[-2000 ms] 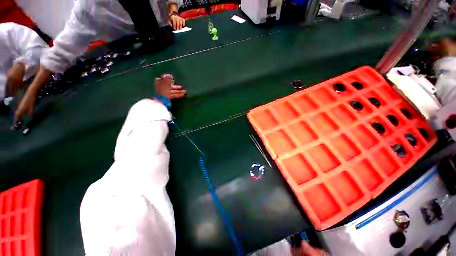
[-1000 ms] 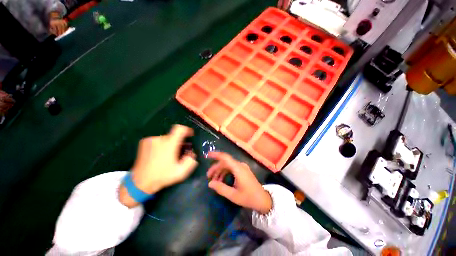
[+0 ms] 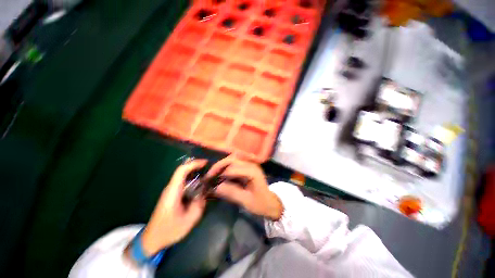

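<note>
My left hand (image 3: 176,209), with a blue strap at the wrist, holds a small dark round module (image 3: 196,190) with a shiny face between thumb and fingers. My right hand (image 3: 241,184) meets it from the right, its fingertips at a dark part beside the module. The fingers and blur hide the parts' shapes, and I cannot tell whether they are joined. Both hands are just below the near edge of the red-orange blister tray (image 3: 225,100), which has dark round parts in its far pockets.
The white machine table (image 3: 309,141) is at right with black-and-white fixtures (image 3: 377,130), a dark disc (image 3: 331,113), a yellow item (image 3: 450,132) and an orange knob (image 3: 410,206) at its front edge. An orange-yellow cylinder (image 3: 404,11) is at the top. The dark green belt (image 3: 81,108) lies left.
The view has swung right. My left hand came back from far over the belt, and both hands have now come together around the dark parts.
</note>
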